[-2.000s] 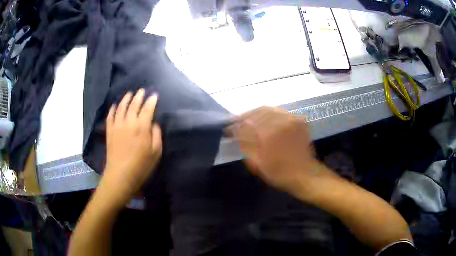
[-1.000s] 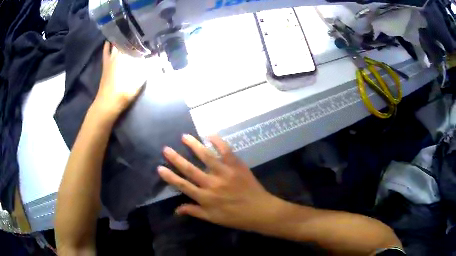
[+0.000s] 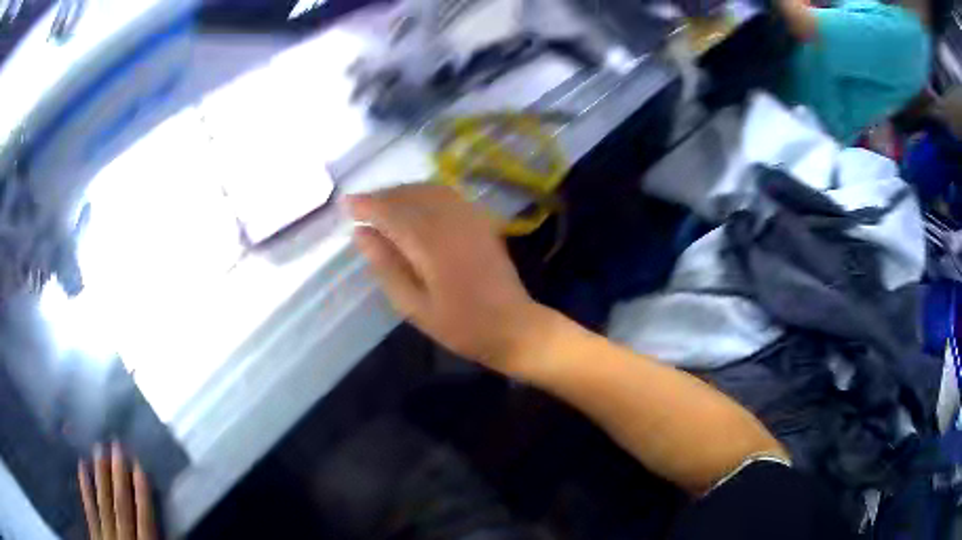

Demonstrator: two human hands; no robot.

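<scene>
The dark garment panel (image 3: pixel 74 390) lies at the lower left of the table, under the glare of the machine. My left hand (image 3: pixel 118 494) rests on it with fingers extended, cut off by the bottom edge. My right hand (image 3: pixel 448 269) is over the table's front edge, fingers bent and blurred; whether it holds anything is unclear. The smartphone (image 3: pixel 274 190), washed out white, lies just beyond its fingertips. The yellow scissors handles (image 3: pixel 501 164) are just behind my right hand; contact is unclear.
The machine head (image 3: pixel 116 95) with its blue stripe is at the upper left. Grey scraps (image 3: pixel 496 37) lie beyond the scissors. A heap of dark and pale grey pieces (image 3: pixel 802 243) is at the right, off the table. A person in a teal top (image 3: pixel 860 63) is at the upper right.
The view has swung to the right, bringing the heap and the other person in. My right hand has left the panel for the phone and scissors. My left hand is now away from the needle area.
</scene>
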